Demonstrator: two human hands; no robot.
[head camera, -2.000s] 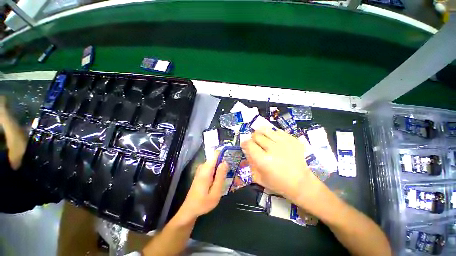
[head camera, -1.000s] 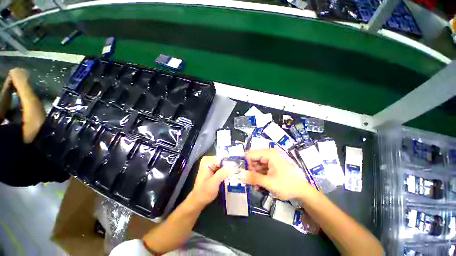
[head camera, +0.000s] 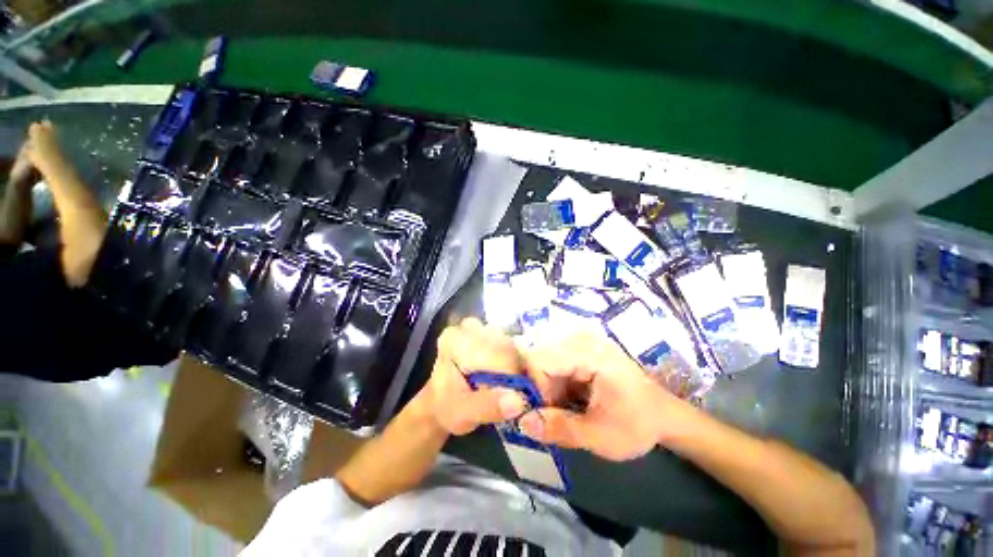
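Observation:
Both my bare hands are together near the lower middle of the view. My left hand (head camera: 476, 381) holds a blue phone housing (head camera: 503, 382) with its thumb on it. My right hand (head camera: 599, 397) grips the right end of the same piece. A board assembly (head camera: 536, 462) with a pale end and a blue part extends below my fingers; whether it is joined to the housing is partly hidden by my fingers. Loose board assemblies (head camera: 708, 299) lie piled on the dark mat beyond my hands. One board assembly (head camera: 803, 316) lies apart at the right.
A black blister tray (head camera: 294, 218) stands at left with one blue housing (head camera: 171, 125) in its corner. A clear tray (head camera: 895, 359) of units is at right. A phone (head camera: 343, 77) lies on the green belt (head camera: 523, 76). A cardboard box (head camera: 207, 435) and another person's arm (head camera: 71, 201) are at left.
My hands have moved lower, closer to my body, with the housing and board. The housing is now tilted. The view has shifted, showing my shirt and the pile more fully.

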